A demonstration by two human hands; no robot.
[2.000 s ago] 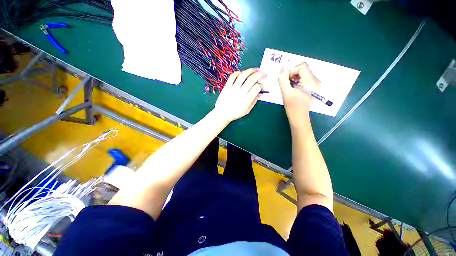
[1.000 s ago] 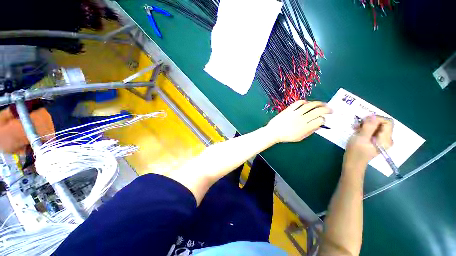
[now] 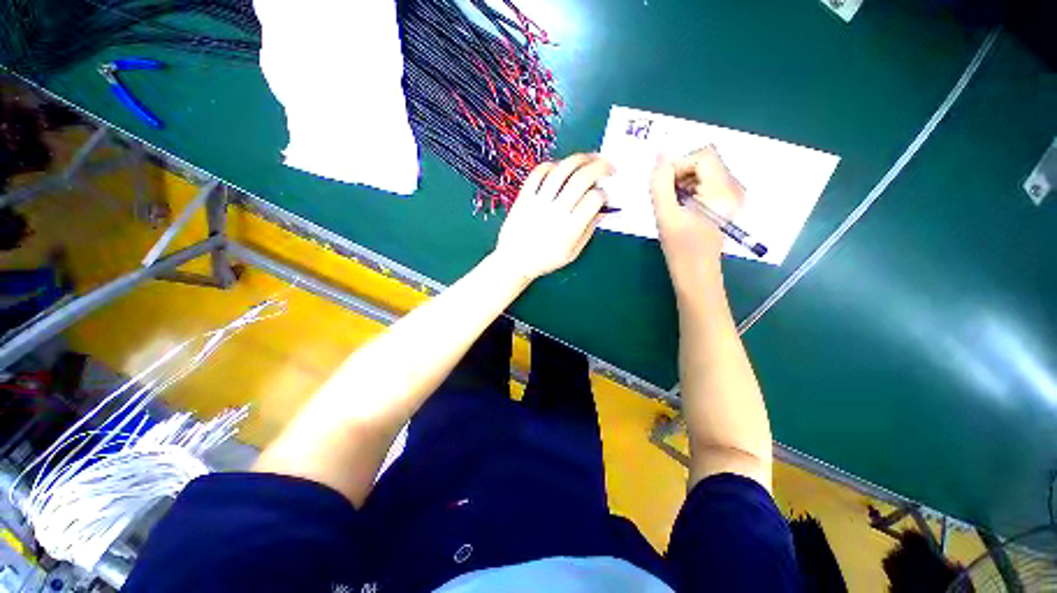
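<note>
A white paper slip (image 3: 788, 191) with a small dark printed mark lies on the green bench. My right hand (image 3: 699, 214) holds a clear pen with a dark end (image 3: 740, 238) over the slip; the fingers hide its writing tip. My left hand (image 3: 554, 218) lies palm down at the slip's left edge, fingers bent. A small dark tip shows beside its fingers; what it belongs to, and whether the hand grips it, cannot be told.
Black wires with red ends (image 3: 516, 116) lie beyond my left hand. A larger white sheet (image 3: 342, 93) lies beside them. Blue-handled cutters (image 3: 137, 99) are at the far left. White wires (image 3: 116, 492) hang at lower left. A pale strip (image 3: 887, 185) crosses the green bench (image 3: 927, 301).
The view swung toward the left and back again. The blue thing seen near the white wires two seconds ago is gone. Both hands keep about the same place at the slip.
</note>
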